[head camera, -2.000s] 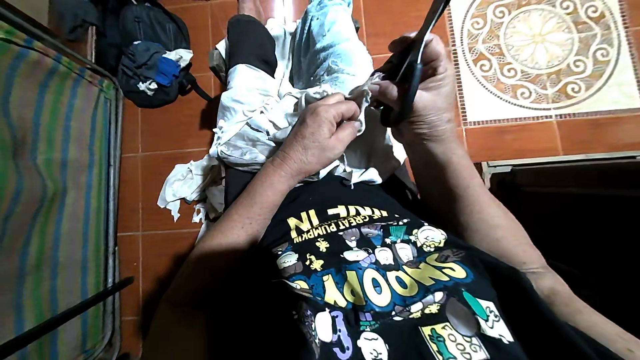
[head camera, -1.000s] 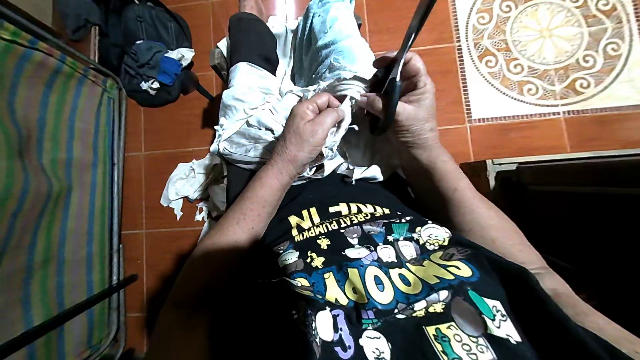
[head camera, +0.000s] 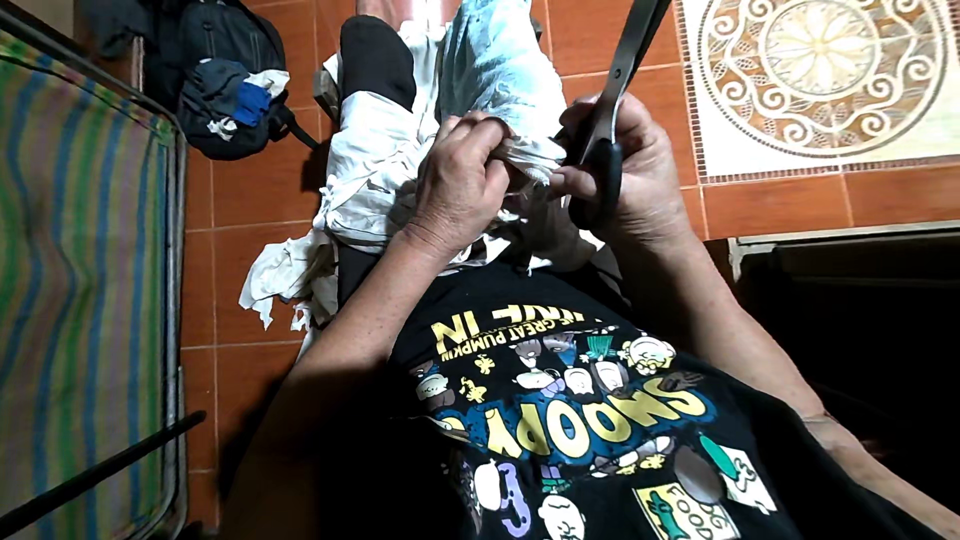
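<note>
Scissors (head camera: 616, 90) with black handles are held in my right hand (head camera: 645, 169), blades pointing up and away from me. My left hand (head camera: 465, 176) grips a bunched piece of white cloth (head camera: 534, 154), whose twisted end reaches toward my right thumb and fingers. Whether the right fingertips also pinch the cloth cannot be told. More white cloth (head camera: 371, 161) is spread over my lap and legs, and a light blue and white piece (head camera: 499, 67) lies over the right knee. Scraps of white cloth (head camera: 285, 274) hang at the left of my lap.
A black backpack (head camera: 229, 37) with dark, blue and white cloths on it stands on the tiled floor (head camera: 255, 187) at upper left. Striped fabric on a metal frame (head camera: 176, 300) runs along the left. A patterned tile panel (head camera: 821, 45) and a dark, pale-edged opening are at right.
Both hands stay over my lap with the scissors and cloth. The bunched cloth between them has shifted, and the left hand has turned with its knuckles upward.
</note>
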